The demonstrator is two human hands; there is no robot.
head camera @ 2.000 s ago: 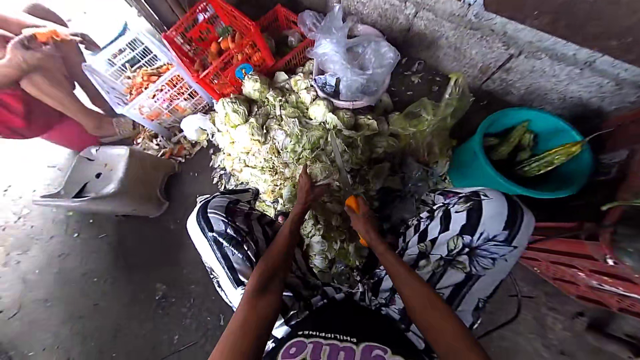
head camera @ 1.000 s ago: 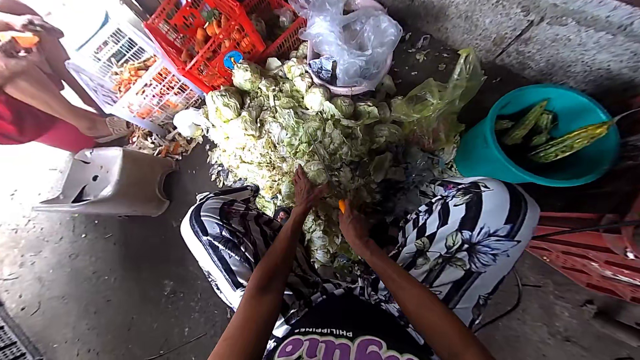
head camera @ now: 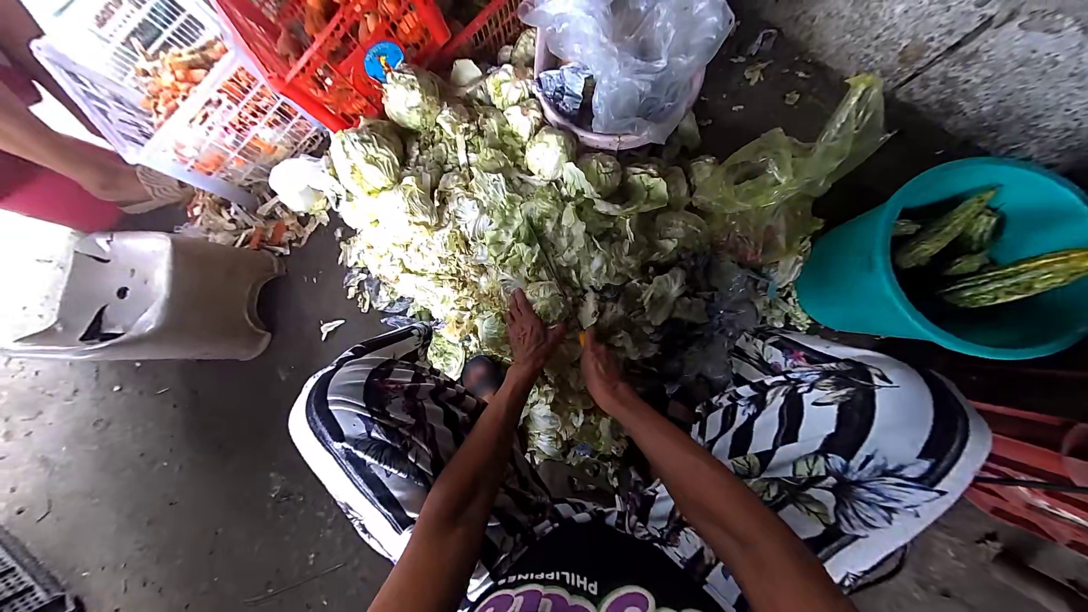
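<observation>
A heap of cabbage heads and loose leaves lies on the floor in front of my bent knees. My left hand rests on a pale green head of cabbage near the heap's front edge. Just right of it, my right hand is closed on something with an orange handle; the rest of that tool is hard to make out among the leaves. More whole heads sit at the back left of the heap.
White and red plastic crates with orange vegetables stand back left, beside a person's leg. Left is a plastic stool. Behind the heap is a tub with clear plastic bags; right, a teal bucket holds long green gourds.
The blade, visible above the cabbage two seconds ago, is no longer distinct. My right hand has come lower and closer to my left hand, which stays on the cabbage.
</observation>
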